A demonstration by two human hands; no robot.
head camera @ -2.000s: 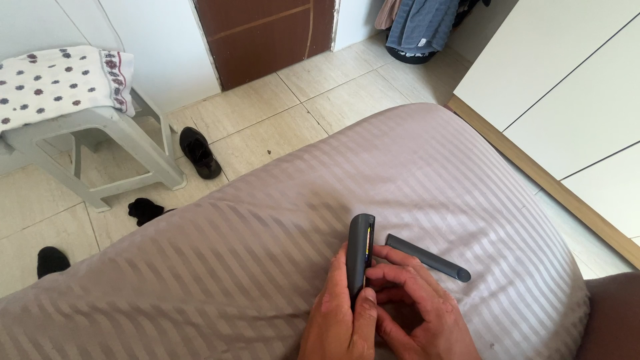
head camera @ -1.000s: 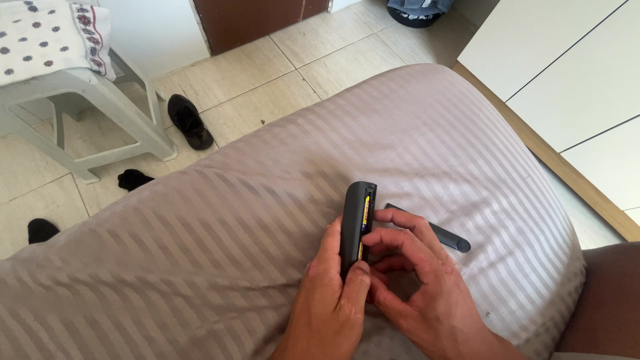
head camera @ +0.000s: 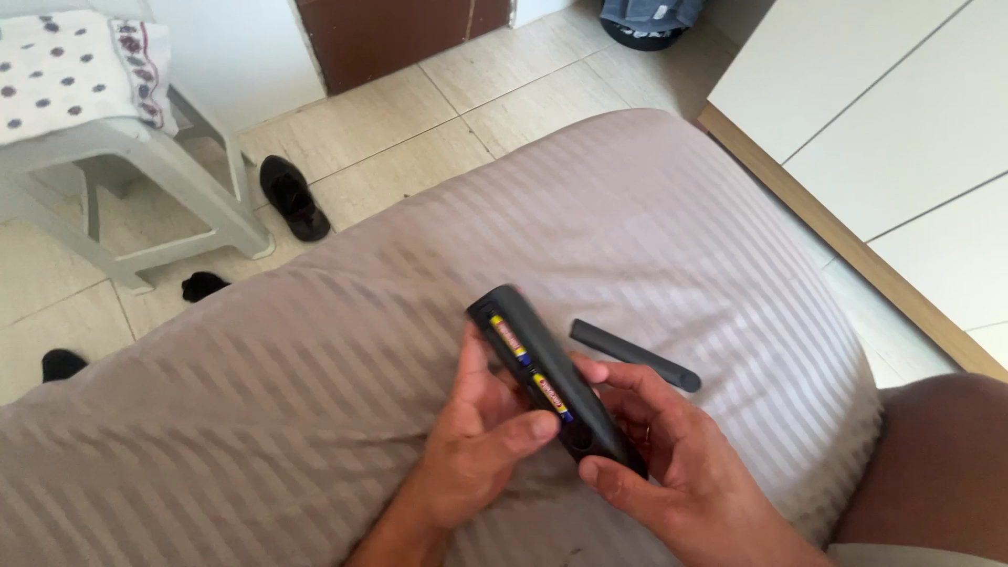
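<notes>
A black remote control (head camera: 555,370) is held between both hands, its open battery compartment facing up. Inside it lie two yellow and blue batteries, an upper battery (head camera: 509,340) and a lower battery (head camera: 553,397), end to end. My left hand (head camera: 488,441) grips the remote's left side, the thumb by the lower battery. At the remote's lower end, my right hand (head camera: 669,449) holds it with thumb and fingers. The dark battery cover (head camera: 634,354) rests on the striped bed sheet (head camera: 354,378), just beyond the right hand. The remote's button side is hidden.
A light grey plastic stool (head camera: 150,157) with a patterned white cloth (head camera: 63,75) stands at the left. Near it on the tiled floor are a black shoe (head camera: 294,197) and other dark items. White cabinet fronts (head camera: 882,94) are at the right. A bare knee shows at the lower right.
The remote has turned in my hands: it was upright and edge-on, and now it tilts left with both batteries plainly visible. My right fingers have moved from the compartment to the remote's lower end.
</notes>
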